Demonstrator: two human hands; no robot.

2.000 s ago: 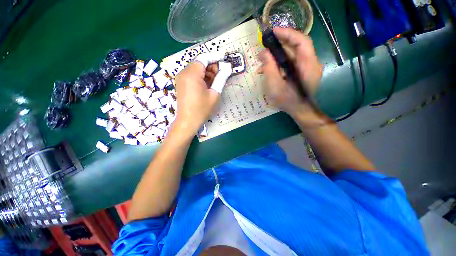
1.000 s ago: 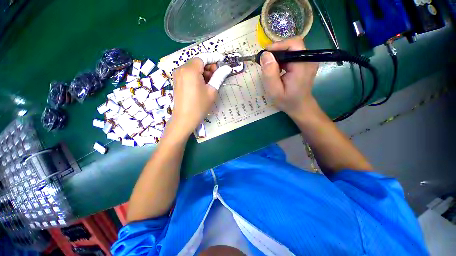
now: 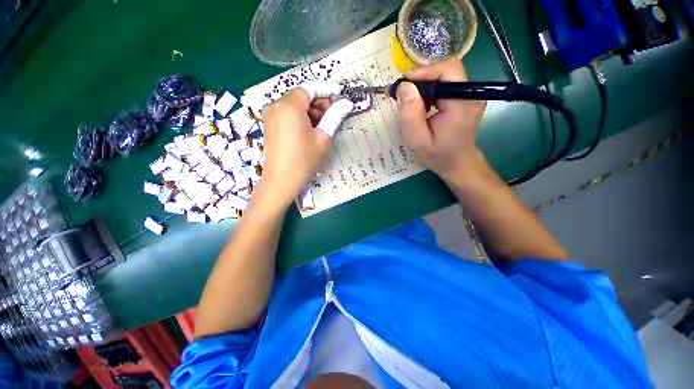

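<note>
My left hand [image 3: 298, 137], with white finger cots, holds a small device housing [image 3: 358, 96] over the cream instruction sheet [image 3: 365, 148]. The housing shows a silvery inside and a pale rim; its left part is hidden by the fingertips. My right hand [image 3: 445, 121] grips the black soldering iron [image 3: 472, 90] near its front end. The iron lies nearly level, and its tip reaches the housing. A loose heap of white battery-like parts with orange-brown ends [image 3: 205, 171] lies left of my left hand.
A yellow-sided pot of silvery shavings [image 3: 432, 34] and a clear funnel hood [image 3: 316, 26] stand beyond the sheet. Tweezers [image 3: 500, 38] lie right of the pot, near a blue box [image 3: 582, 34]. Dark clumps [image 3: 133, 131], blister trays [image 3: 46, 266] and red bins [image 3: 144, 346] are at left.
Since the earliest frame, my right hand has brought the iron down from beside the pot to the housing, turning it nearly level. My left hand has stayed almost in place. Little differs over the last second.
</note>
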